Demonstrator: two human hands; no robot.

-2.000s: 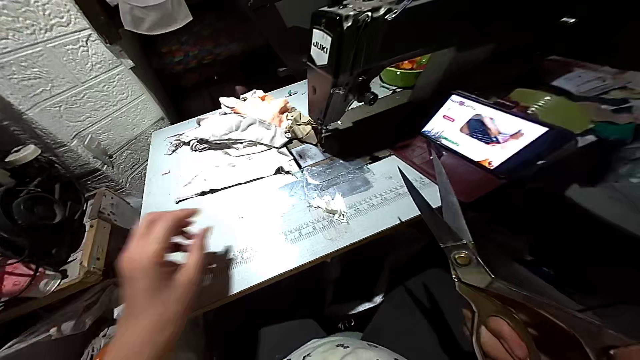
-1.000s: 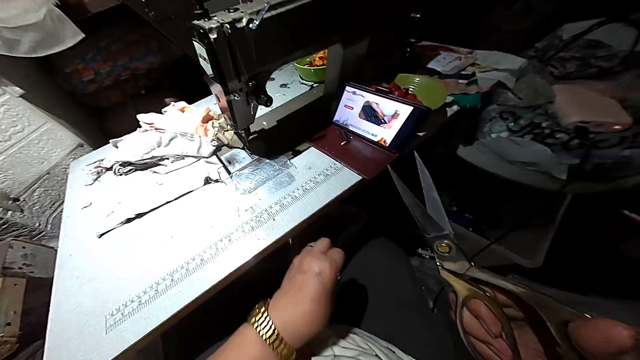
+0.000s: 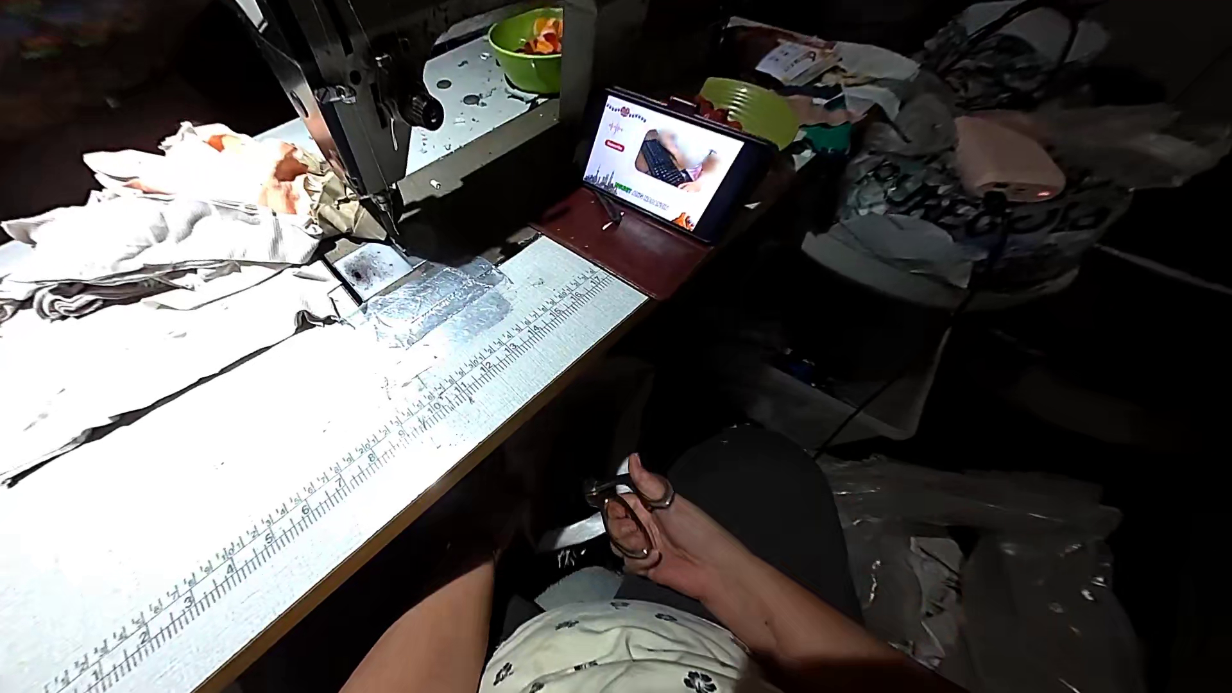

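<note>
My right hand (image 3: 664,539) is over my lap, with its fingers through the handle loops of the scissors (image 3: 626,525); the blades are mostly hidden in shadow. My left forearm (image 3: 433,616) reaches down under the table's front edge, and the left hand itself cannot be made out in the dark. Patterned light cloth (image 3: 616,645) lies at my waist. On the white sewing table (image 3: 289,433), up and to the left of my hands, white cloth (image 3: 192,231) is heaped beside the needle area of a sewing machine (image 3: 351,115).
A phone (image 3: 669,159) in a dark red case stands at the table's right end. A green bowl (image 3: 529,63) sits behind the machine, and another green container (image 3: 751,111) behind the phone. Bags with a pale power bank (image 3: 1006,159) are at the right. A printed ruler runs along the table's front edge.
The scissors have gone from being held up with blades apart at the right to low over my lap. My left hand has left the table area and gone below its edge. The view has shifted right.
</note>
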